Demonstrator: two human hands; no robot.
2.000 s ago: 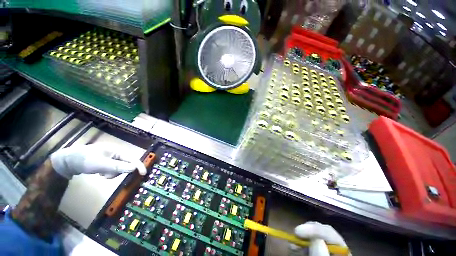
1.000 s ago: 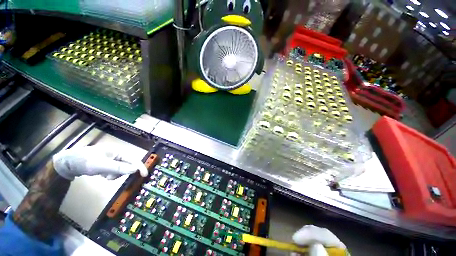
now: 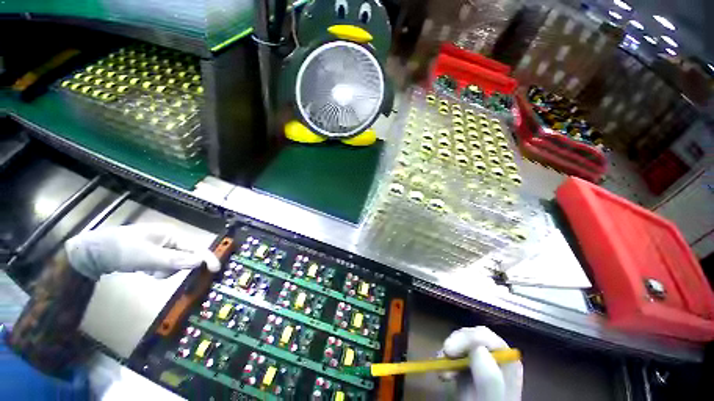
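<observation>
A black wave solder pallet [image 3: 337,256] lies on the conveyor, with green circuit boards [image 3: 286,337] in rows, each with a yellow-topped transformer. Orange-brown clamps sit on its left and right edges. My left hand [image 3: 141,251], in a white glove, has its fingertips at the upper end of the left clamp [image 3: 196,287]; nothing is seen held in it. My right hand [image 3: 481,364], in a white glove, grips a yellow pen-like tool [image 3: 423,366]. The tool's tip is over the right clamp [image 3: 394,337], beside the lower right boards.
Stacked blister trays with yellow-topped parts [image 3: 446,188] stand behind the pallet to the right; another stack [image 3: 141,98] is under the shelf. A penguin-shaped fan [image 3: 340,86] stands between them. A red plastic tray [image 3: 642,258] and white paper sheets [image 3: 552,262] are at right.
The yellow tool's tip has moved from over the right-hand boards to the right clamp's inner side, and the tool's angle has changed. My left hand stays at the left clamp. The view has shifted slightly.
</observation>
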